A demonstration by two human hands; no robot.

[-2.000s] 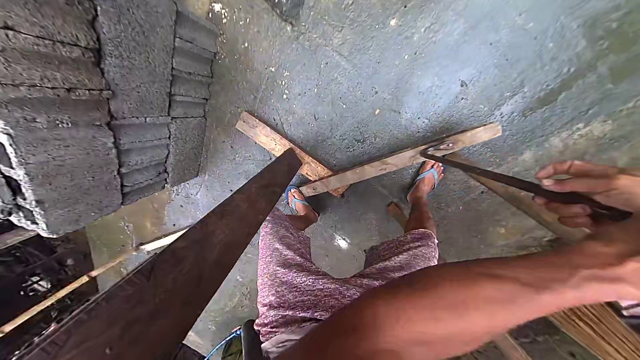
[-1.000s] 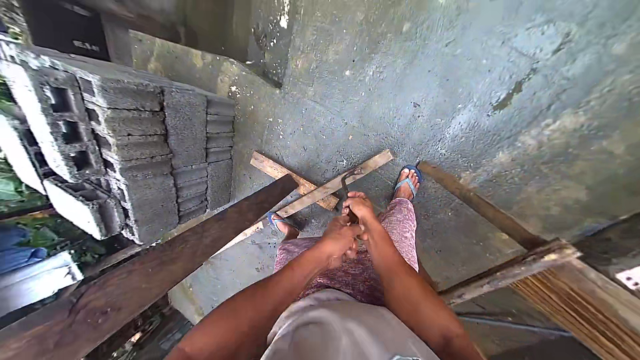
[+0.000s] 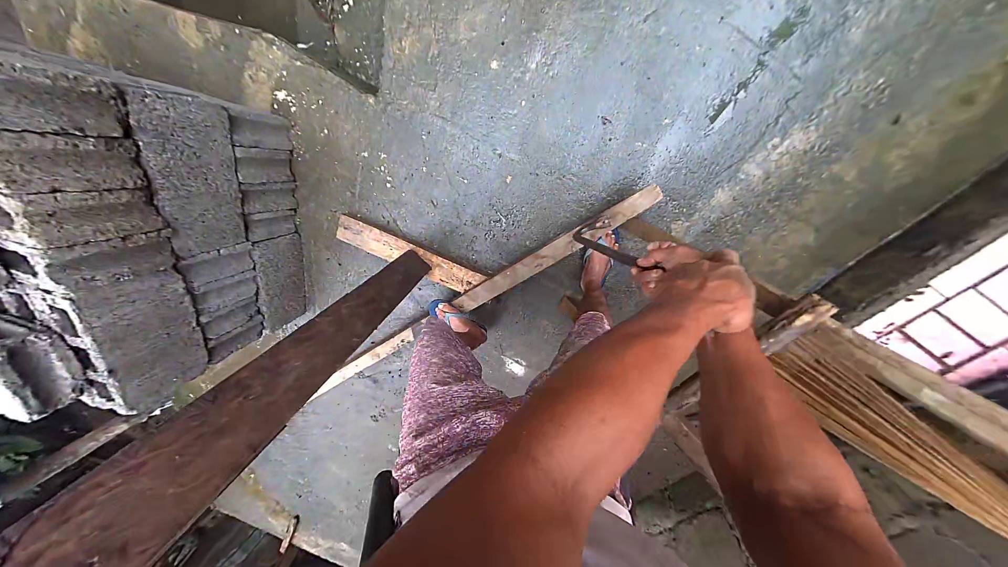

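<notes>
My left hand (image 3: 675,274) and my right hand (image 3: 735,299) are close together and overlap, both closed around the shaft of a dark metal pry bar (image 3: 622,256). Its hooked tip meets the face of a narrow wooden plank (image 3: 543,256), near the plank's upper right end. My sandalled feet are at this plank, one by each end part. A shorter wooden board (image 3: 382,240) lies at an angle, touching the plank near my left foot. What exactly the hook grips is too small to tell.
A long dark wooden beam (image 3: 260,402) slants across the left foreground. Stacked concrete blocks (image 3: 189,173) stand at the left. On the right are a timber frame (image 3: 921,386), a bundle of thin wooden strips (image 3: 882,425) and a metal grille (image 3: 953,323). Concrete floor (image 3: 504,118) lies ahead.
My hands, together near my lap one second ago, have moved right and forward with the pry bar. Two seconds ago one hand was seen holding the bar at the far right.
</notes>
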